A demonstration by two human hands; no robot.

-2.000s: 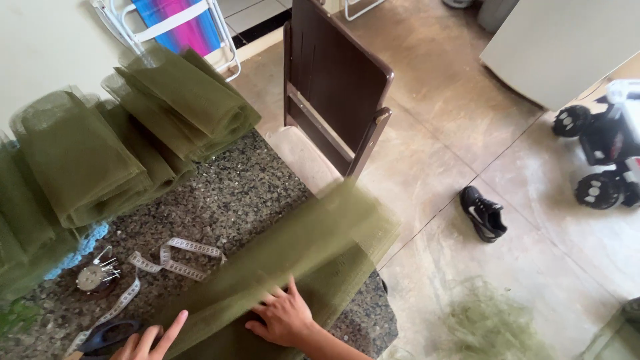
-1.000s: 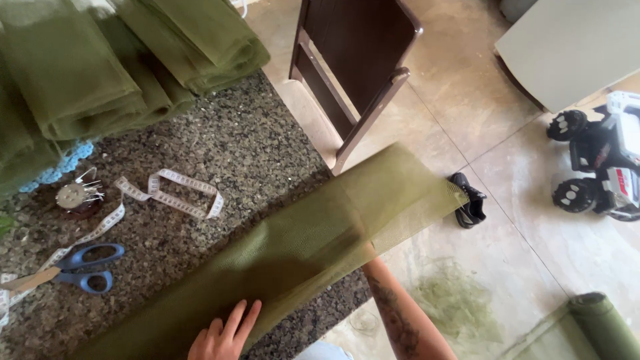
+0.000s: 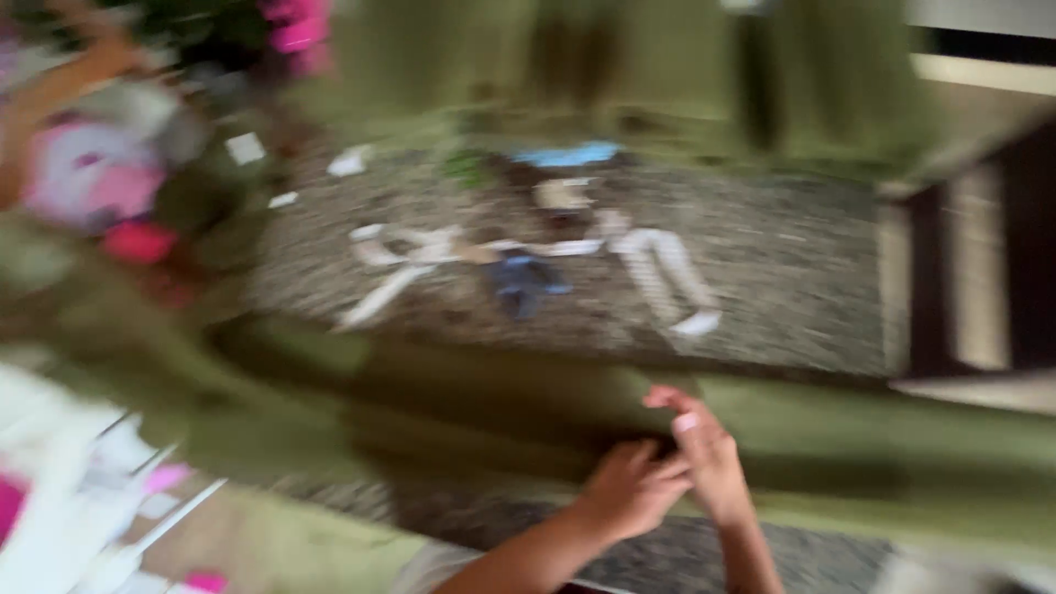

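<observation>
Blur softens the whole head view. A long strip of olive-green tulle (image 3: 495,404) lies across the granite tabletop (image 3: 784,264). My left hand (image 3: 639,487) rests on the strip near its lower edge, and my right hand (image 3: 709,454) is right beside it, fingers bent; whether either pinches the fabric is unclear. Beyond the strip lie scissors with blue handles (image 3: 521,280) and a white measuring tape (image 3: 668,280). Behind them is a pincushion-like item (image 3: 565,194). Folded olive tulle (image 3: 643,74) is piled at the back.
A dark brown chair (image 3: 1023,247) stands at the right edge of the table. Pink and white items (image 3: 95,177) are at the upper left, with small white scraps (image 3: 245,148) near them. More white and pink things (image 3: 74,495) sit at the lower left, beside green tulle.
The view has swung strongly to the left. My right hand, earlier out along the far right part of the strip, is now close beside my left hand.
</observation>
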